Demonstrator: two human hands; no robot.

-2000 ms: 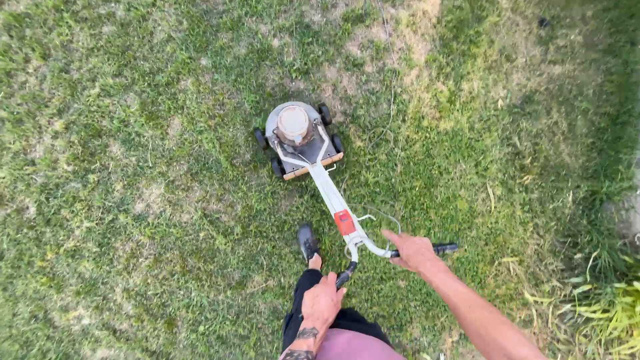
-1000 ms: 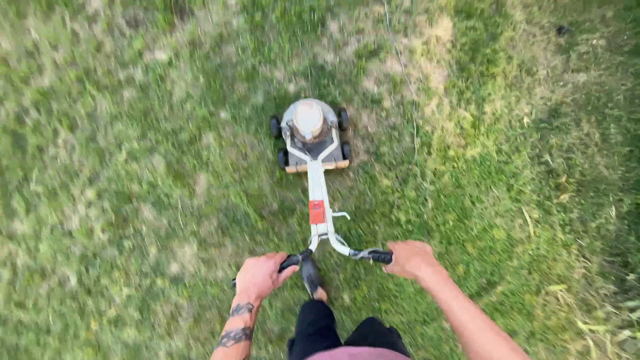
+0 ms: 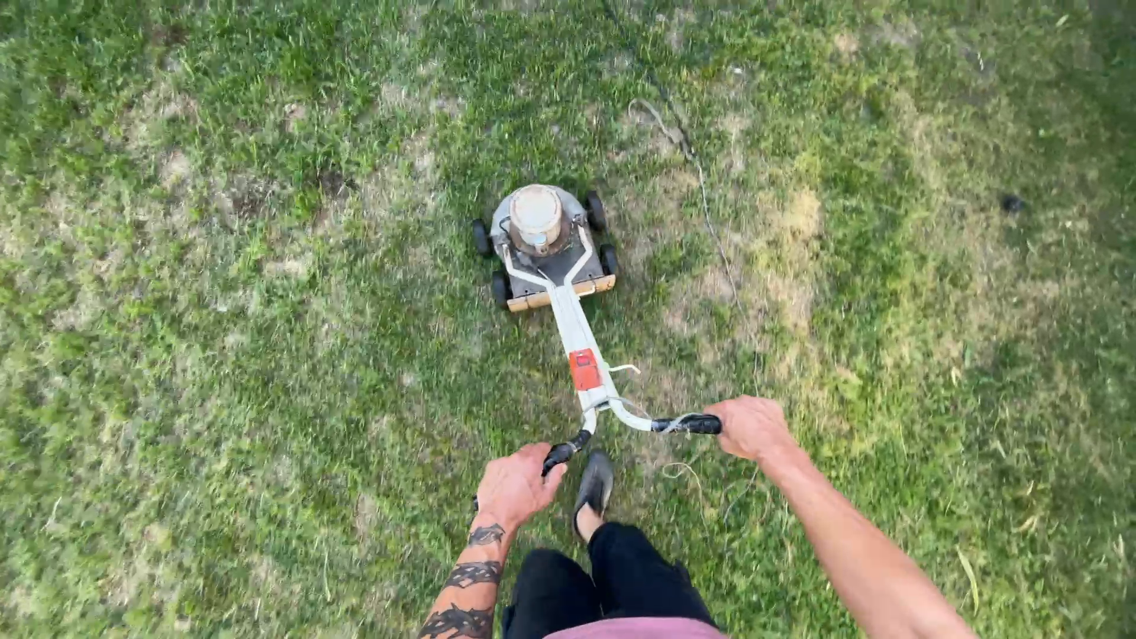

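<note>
An electric lawn mower (image 3: 539, 244) with a pale round motor cover and black wheels stands on the grass. Its white handle (image 3: 575, 327) with a red switch box (image 3: 584, 369) runs back toward me and splits into two black grips. My left hand (image 3: 519, 484) is closed around the left grip (image 3: 559, 456). At the end of the right grip (image 3: 688, 425), my right hand (image 3: 753, 429) holds on with its fingers curled, partly hidden from above. A thin cord loops around the right side of the handlebar.
A cable (image 3: 704, 191) lies over the grass ahead and to the right of the mower. Patchy lawn (image 3: 266, 399) with dry spots surrounds it. My dark shoe (image 3: 595, 484) is just behind the handlebar. A small dark object (image 3: 1013, 203) lies at the right.
The mower's deck now points more to the left than a second ago, with the handle slanting. The cable on the lawn shows more fully. Both hands remain at the grips.
</note>
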